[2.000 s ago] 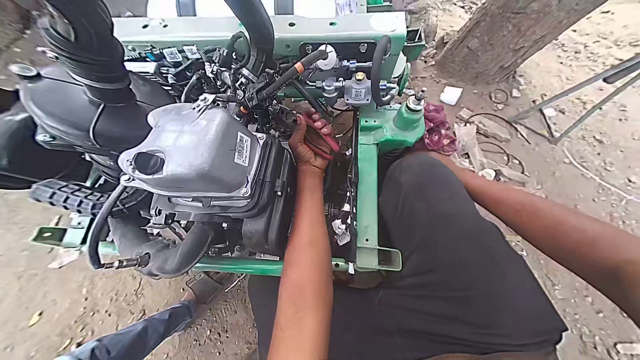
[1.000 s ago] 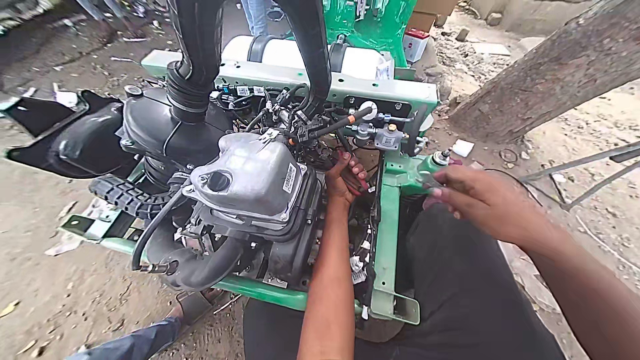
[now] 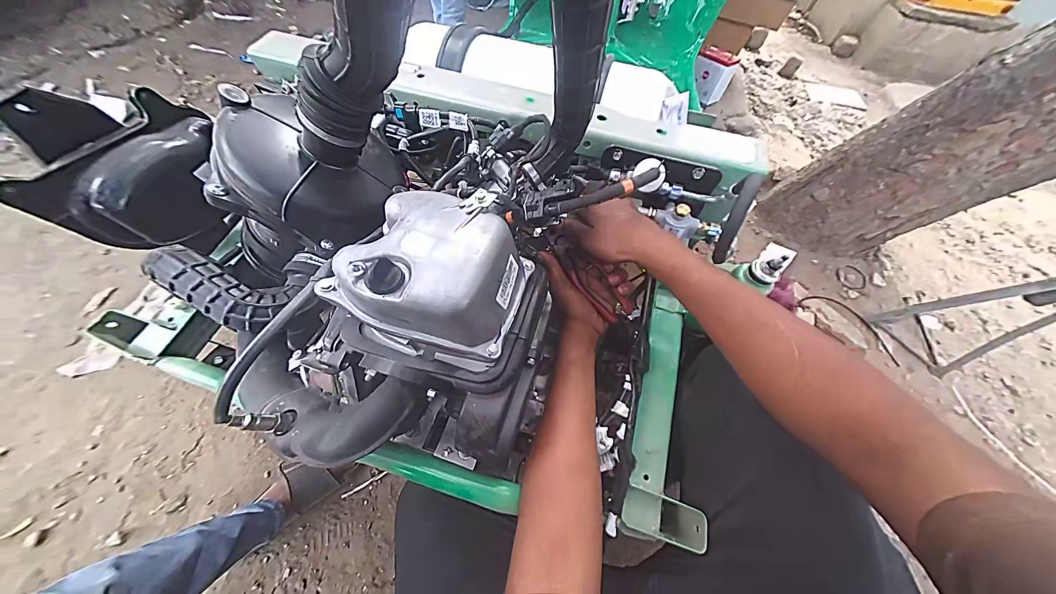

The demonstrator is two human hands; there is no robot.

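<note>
Beside the grey metal engine cover (image 3: 445,272), my left hand (image 3: 582,297) is closed around red-handled pliers (image 3: 596,290), whose jaws I cannot make out. My right hand (image 3: 615,231) reaches in just above it, among black hoses and wiring; its fingertips are hidden, so what it touches cannot be told. Over the right hand passes a black hose with orange bands (image 3: 602,196). A brass and silver gas fitting (image 3: 681,219) sits on the green frame (image 3: 660,371) to the right of that hand.
A black air filter housing (image 3: 289,161) with a corrugated hose stands left of the engine. Behind lies a white cylinder (image 3: 528,66). A tree trunk (image 3: 916,157) and thin metal bars (image 3: 973,301) are at the right. Another person's leg (image 3: 190,544) is at the lower left.
My right hand has moved left from beside the frame's right side into the hoses by my left hand. The left hand stays at the engine with the pliers.
</note>
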